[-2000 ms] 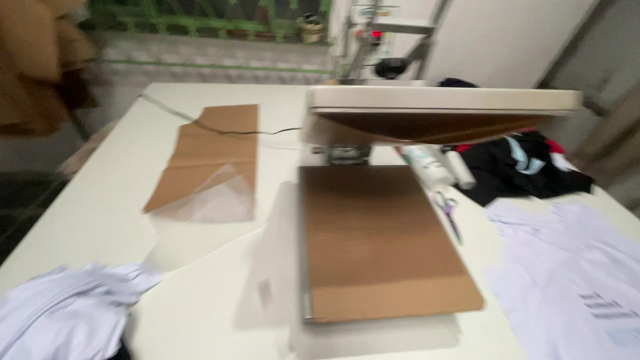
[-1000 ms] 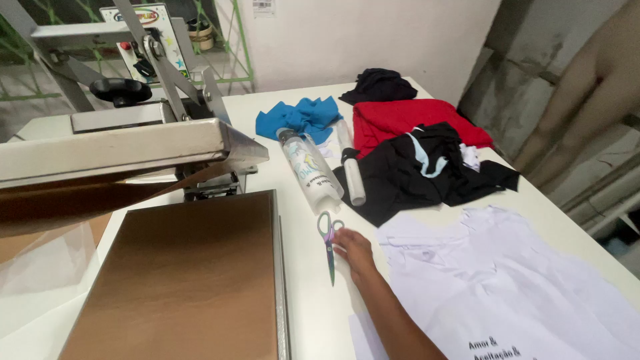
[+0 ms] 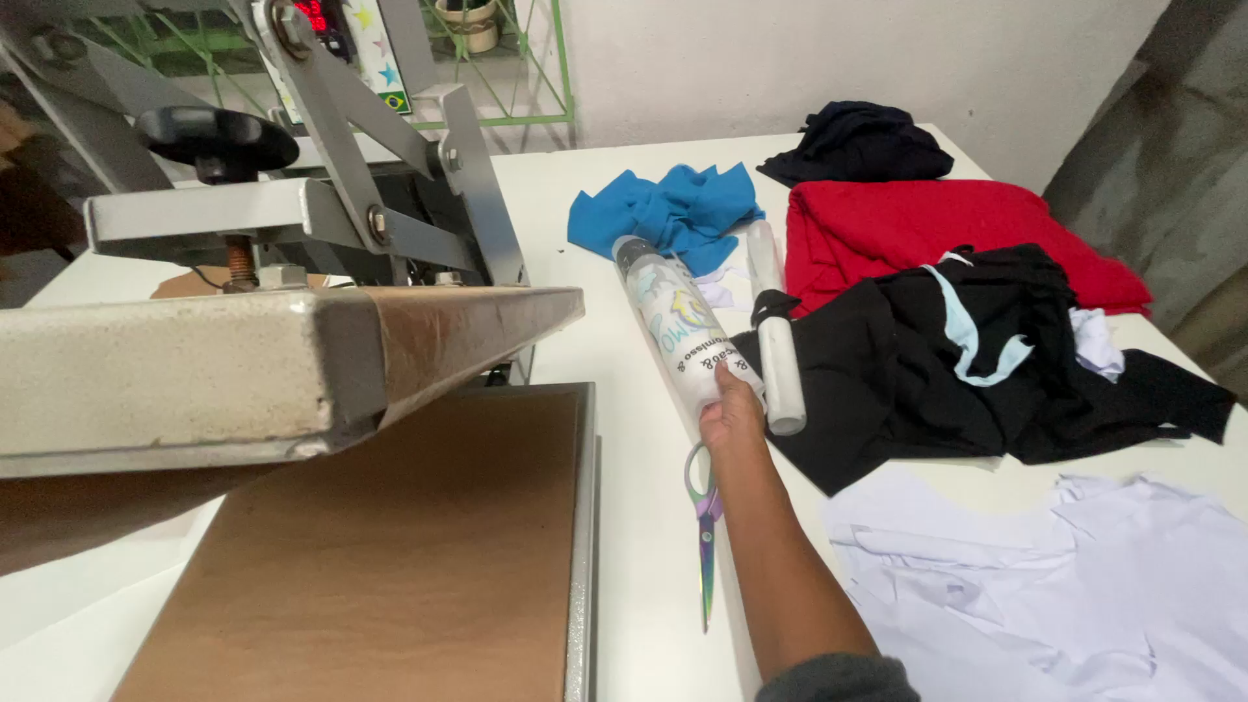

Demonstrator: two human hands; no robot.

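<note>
My right hand (image 3: 733,411) grips the near end of a roll of printed transfer film (image 3: 673,327), thumb on top. Beside the hand, a pair of scissors (image 3: 706,517) with purple and grey handles lies on the white table, blades toward me. A thinner white roll (image 3: 778,361) with a black band lies just right of the film roll. To the left stands a heat press, its upper platen (image 3: 185,375) raised above a brown-covered lower platen (image 3: 409,556). My left hand is not in view.
Crumpled blue cloth (image 3: 663,210) touches the film roll's far end. A dark cloth (image 3: 858,144), folded red cloth (image 3: 936,234) and black cloth (image 3: 877,361) lie at the right, with white fabric (image 3: 1053,585) nearer me. The press's black knob (image 3: 216,141) and linkage rise at the left.
My right hand, beside the scissors a second ago, has moved forward and taken hold of the film roll. The view has swung right since two seconds ago.
</note>
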